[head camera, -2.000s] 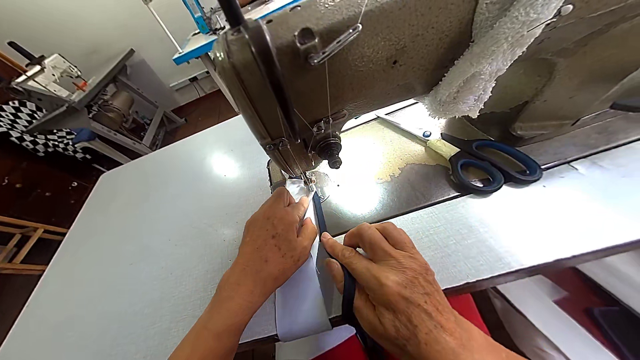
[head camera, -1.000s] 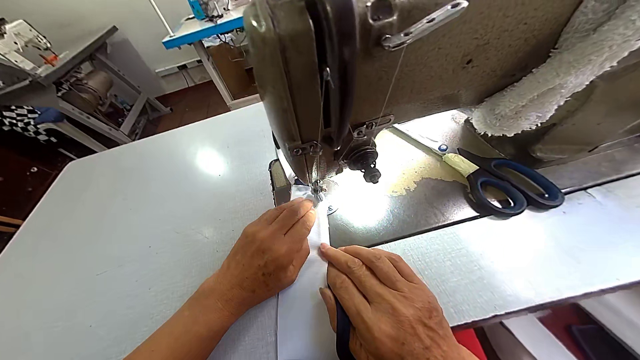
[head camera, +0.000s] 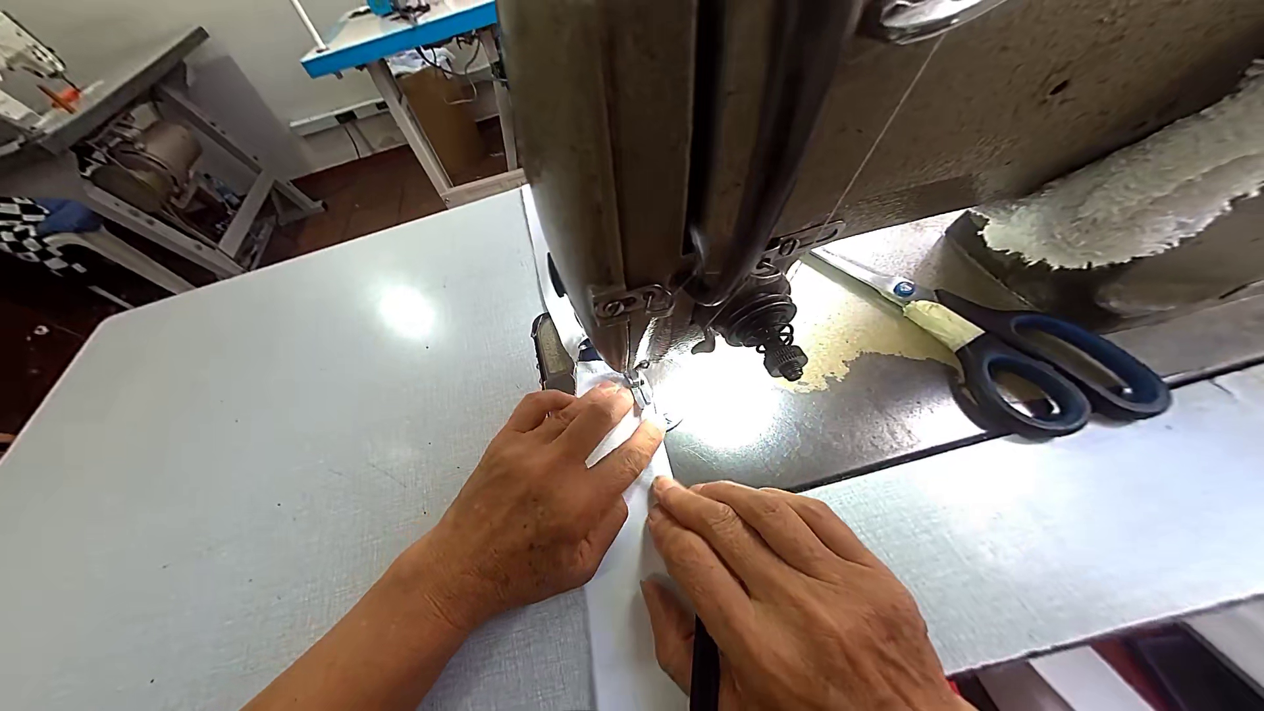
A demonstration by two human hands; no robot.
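A white fabric strip (head camera: 622, 632) runs lengthwise over the table and under the presser foot (head camera: 640, 387) of an industrial sewing machine (head camera: 612, 178). My left hand (head camera: 553, 484) lies on the strip just in front of the foot, fingertips pressing on the fabric close to the needle. Nearer to me and to the right, my right hand (head camera: 780, 583) rests over the strip's right edge, its index fingertip on the fabric. A dark narrow band (head camera: 704, 667) passes beneath the right hand; whether the fingers grip it is hidden.
Scissors (head camera: 1027, 370) with dark blue handles lie on the machine bed to the right. White fleecy cloth (head camera: 1136, 197) hangs on the machine. The pale tabletop (head camera: 267, 444) extends left. Beyond it stand another sewing machine's table (head camera: 118, 89) and a blue-edged table (head camera: 415, 39).
The view has come nearer to the needle area. The dark band, seen between the hands up to the foot two seconds ago, now shows only by my right hand.
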